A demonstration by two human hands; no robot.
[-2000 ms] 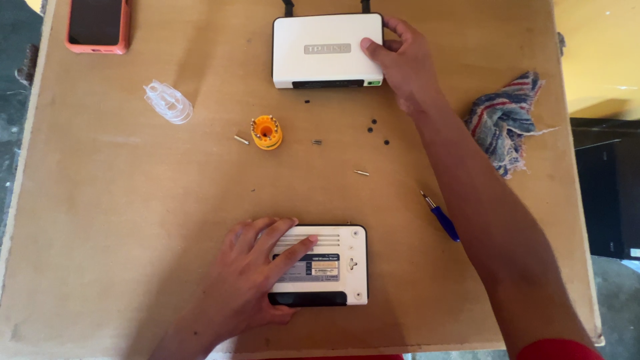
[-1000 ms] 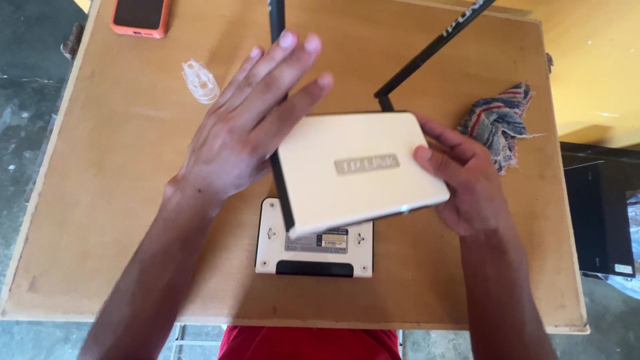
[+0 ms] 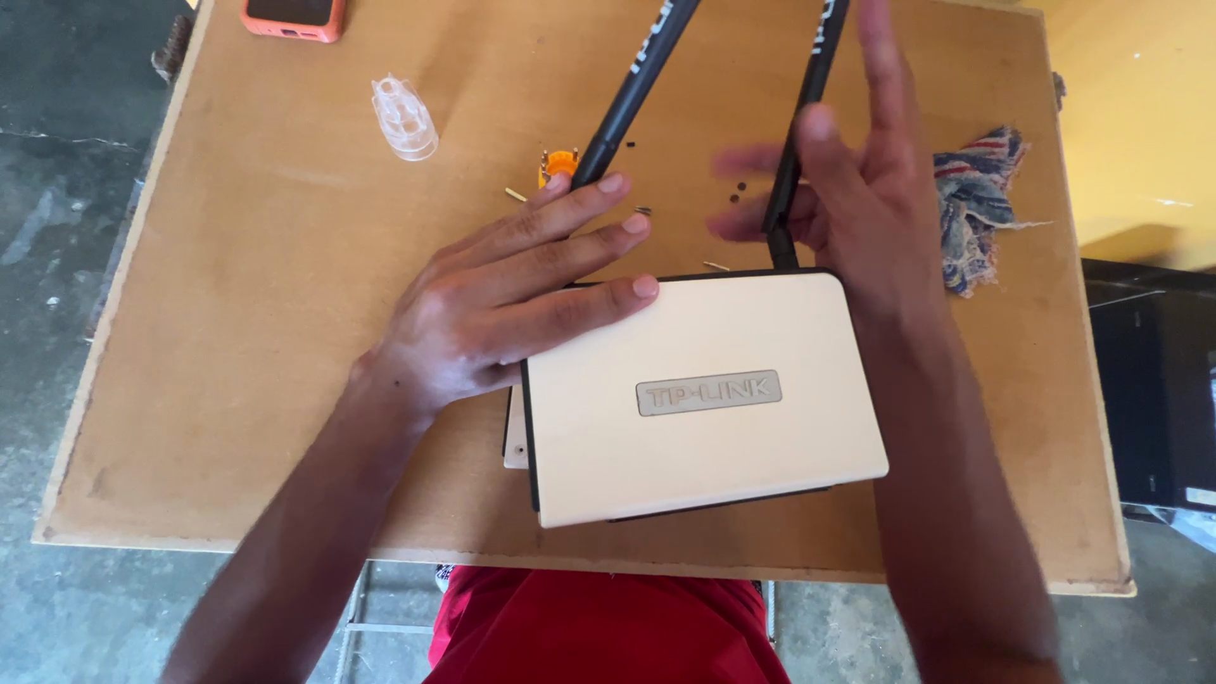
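Note:
A white TP-Link router top (image 3: pixel 703 456) with a black edge lies over a second white router part (image 3: pixel 515 432), of which only a corner and a dark edge show. Two black antennas rise from its far side, a left one (image 3: pixel 632 85) and a right one (image 3: pixel 803 123). My left hand (image 3: pixel 503 294) rests on the router's far left corner, fingers spread by the base of the left antenna; whether it grips is hidden. My right hand (image 3: pixel 855 180), blurred, is raised around the right antenna with its fingers apart; contact is unclear.
Beyond the router are an orange bit holder (image 3: pixel 559 163), loose bits (image 3: pixel 516 195) and small black pieces (image 3: pixel 742 186). A clear plastic cap (image 3: pixel 406 119) and an orange-cased phone (image 3: pixel 293 19) lie at the far left, a striped rag (image 3: pixel 974 209) at the right. The wooden tabletop (image 3: pixel 237 380) ends near my lap.
The antenna-fitted router went from the table's far side to the near side, over the other unit. My left hand left that unit. My right hand has let go of the router's right edge and risen.

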